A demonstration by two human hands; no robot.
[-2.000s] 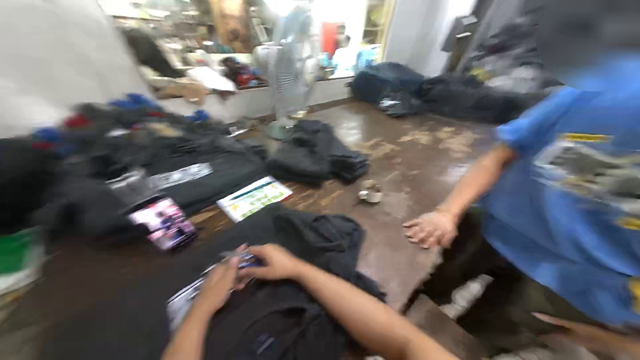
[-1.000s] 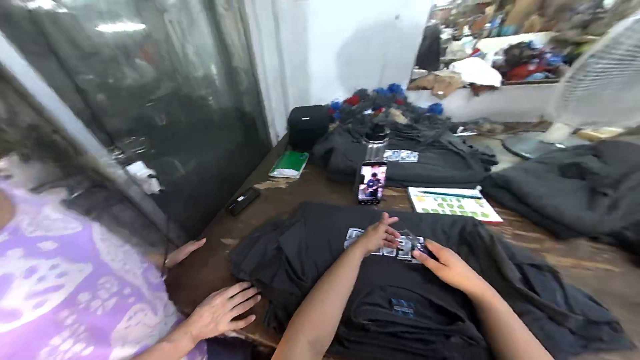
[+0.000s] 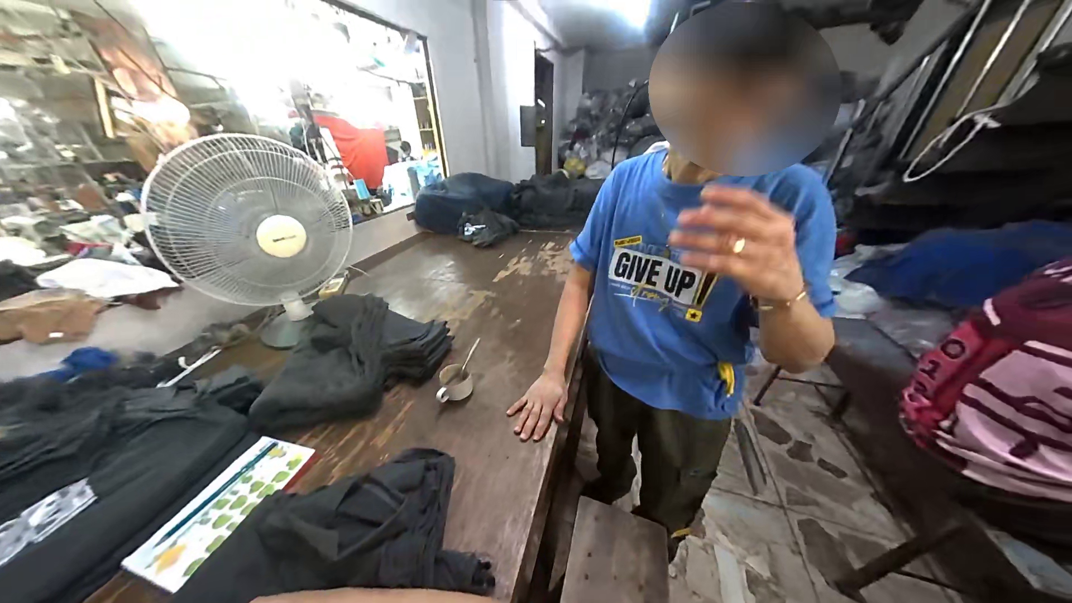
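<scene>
A sliver of bare forearm shows at the bottom edge, below a dark garment (image 3: 352,528) that lies bunched on the wooden table (image 3: 502,477). Neither my left hand nor my right hand can be seen, and which arm the sliver belongs to is unclear. Left of the garment lies a notebook (image 3: 222,507) with a green leaf-like pattern and a dark pen (image 3: 209,494) on it. Folded dark garments (image 3: 352,352) are stacked farther back. Beside them stands a cup (image 3: 455,383) with a spoon in it.
A co-worker in a blue T-shirt (image 3: 653,276) stands at the table's right edge, one hand (image 3: 540,406) flat on it, the other raised. A white fan (image 3: 251,222) stands at the back left. Below is a wooden stool (image 3: 615,553). Another person in a pink top (image 3: 1005,394) is at far right.
The view has swung far right since one second ago, and my hands, which were on the dark garment, have left it. The co-worker's other hand is now raised.
</scene>
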